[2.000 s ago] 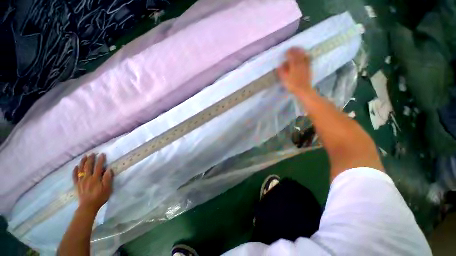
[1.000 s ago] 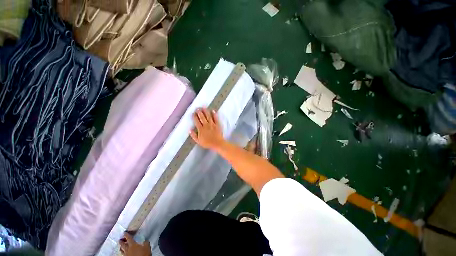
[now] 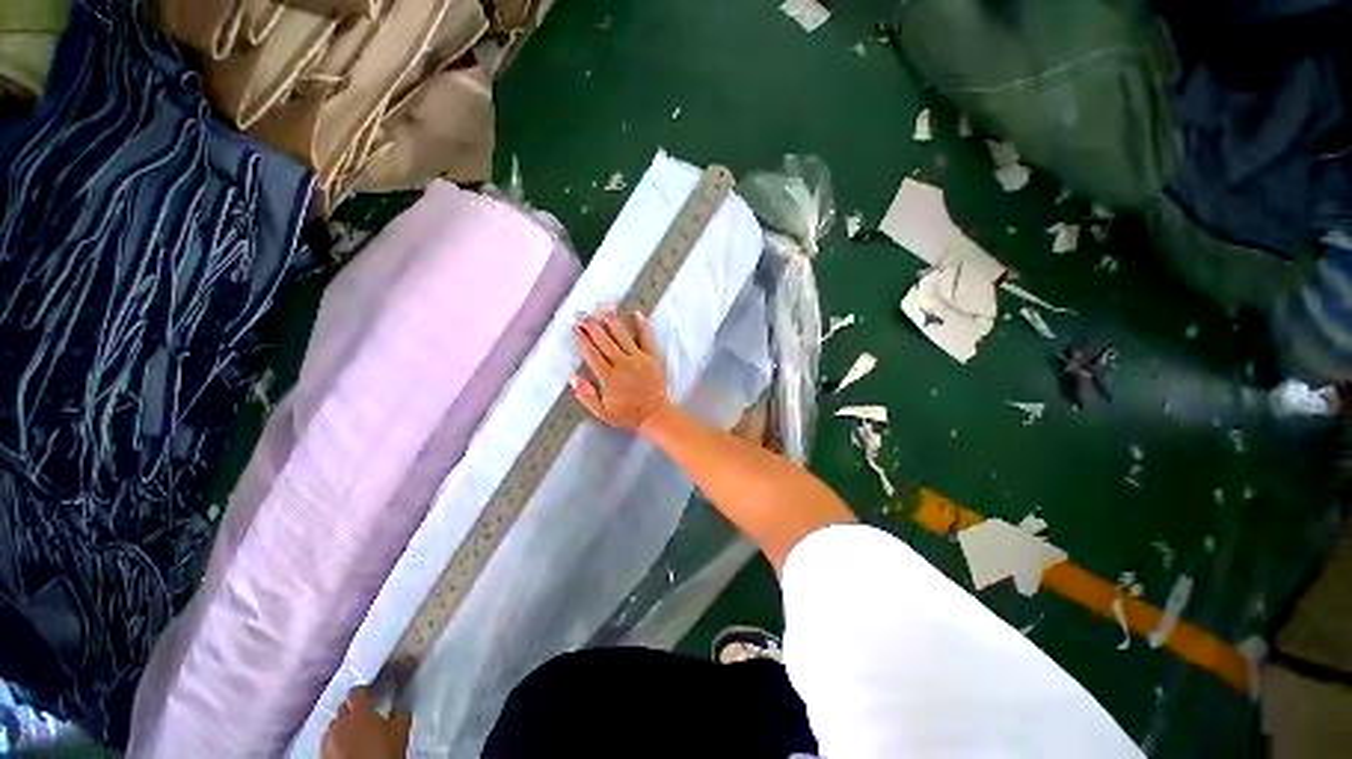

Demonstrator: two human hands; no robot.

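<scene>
A long metal rule [image 3: 497, 519] lies lengthwise on a light blue fabric roll [image 3: 653, 223]. Its far end reaches the roll's far end. My right hand [image 3: 620, 371] lies flat across the rule with its fingers a little apart, holding nothing. My left hand [image 3: 366, 730] is at the rule's near end, cut off by the bottom edge; its fingers touch the cloth by the rule, and its grip cannot be made out. A pink fabric roll [image 3: 401, 386] lies alongside on the left. Clear plastic wrap [image 3: 796, 326] is bunched at the blue roll's far end and along its right side.
Dark navy fabric layers [image 3: 119, 341] lie at the left, with brown fabric pieces [image 3: 371, 89] behind the rolls. Green sacks [image 3: 1038, 97] slump at the upper right. Pale scraps [image 3: 949, 304] and a yellow line [image 3: 1142, 615] are on the green floor. My knee and shoe are at the bottom.
The view has turned towards the rolls' far end. From two seconds ago, my right hand has moved from near the roll's end to farther back on the rule. Over the last second both hands have barely moved.
</scene>
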